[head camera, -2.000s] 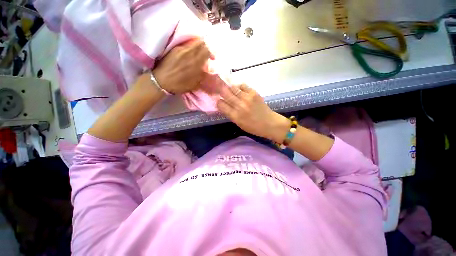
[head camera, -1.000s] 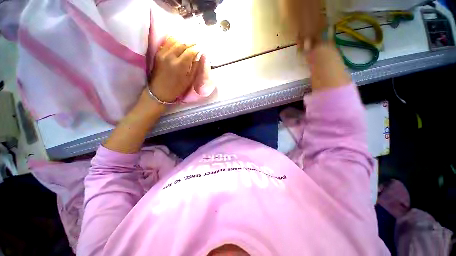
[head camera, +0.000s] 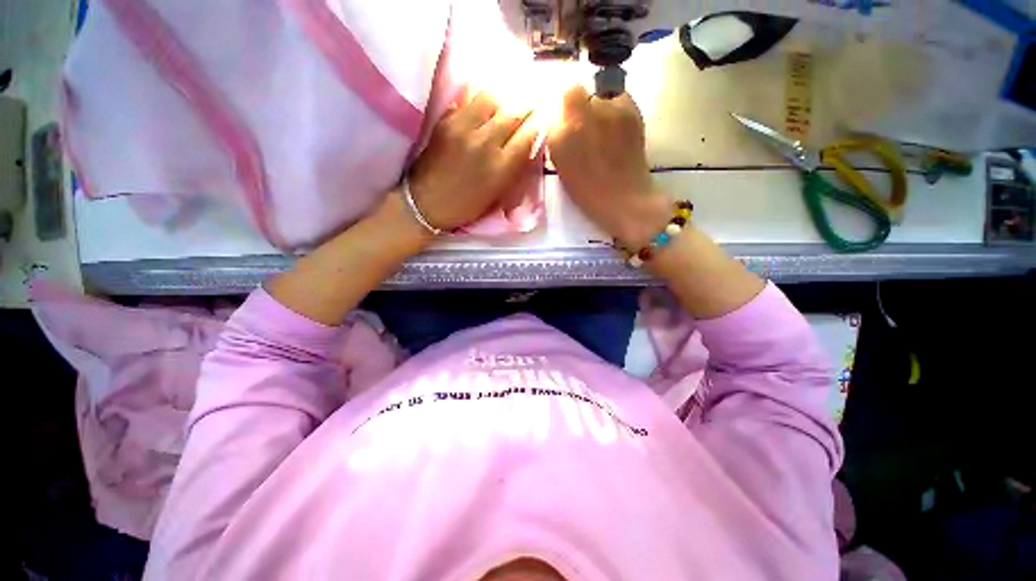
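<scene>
The pink garment (head camera: 216, 102), pale inside with darker pink seam lines, lies on the table to the left of the needle area. My left hand (head camera: 471, 165) holds its folded pink edge (head camera: 525, 199) near the machine. My right hand (head camera: 600, 153) is right beside it, just below the sewing machine head (head camera: 585, 28), with its fingertips in the lamp's glare. Whether it grips the fabric edge is hard to tell in that glare. The needle and presser foot are washed out by the light.
Green-handled scissors (head camera: 843, 216) lie on the right, touching yellow-handled ones (head camera: 869, 170). Behind them are a yellow marked strip (head camera: 799, 97) and a black looped item (head camera: 738, 40). Pink pieces (head camera: 131, 397) hang below the table's grey front edge (head camera: 750, 263).
My right hand went from the fabric to the scissors area, then came back beside my left hand under the machine head. My left hand stayed on the garment. The view has shifted.
</scene>
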